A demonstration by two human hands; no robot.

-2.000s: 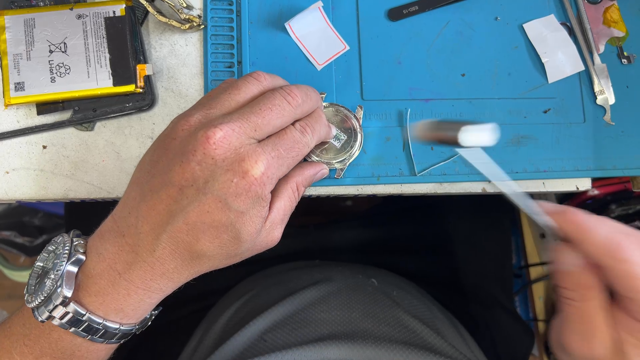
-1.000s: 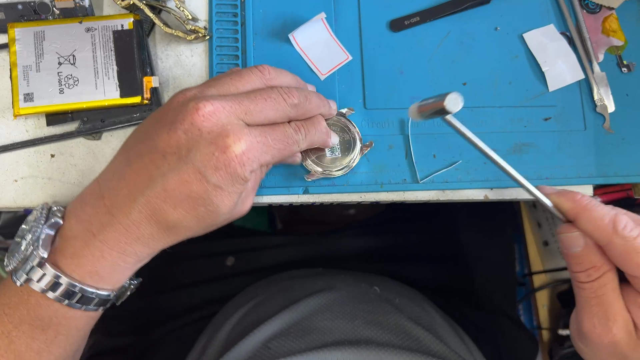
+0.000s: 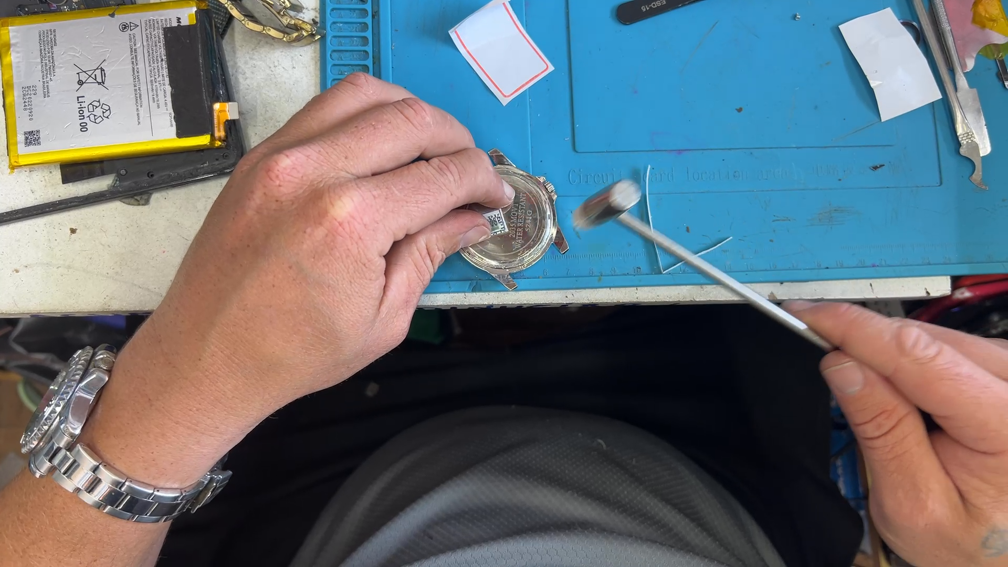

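A round metal watch case point(image 3: 526, 224) lies back side up on the blue work mat point(image 3: 748, 102), near its front edge. My left hand point(image 3: 339, 213) grips the case from the left, its fingertips over the case back and a small printed tag point(image 3: 495, 221) beside them. My right hand point(image 3: 913, 402) holds a small metal hammer point(image 3: 709, 270) by its thin handle. The slightly blurred hammer head is in view just right of the case. A thin, clear, bent strip point(image 3: 657, 228) lies on the mat beyond the hammer head.
At the upper left are a lithium-ion battery point(image 3: 94, 87) on a dark frame and a gold-coloured metal bracelet point(image 3: 276, 20). White paper pieces point(image 3: 502, 51), black tweezers point(image 3: 650, 8) and metal tools point(image 3: 957, 102) lie on the mat. The bench edge point(image 3: 693, 293) runs below it.
The watch case has turned under my left hand, and the fingers have shifted on it. My right hand still holds the hammer near the case.
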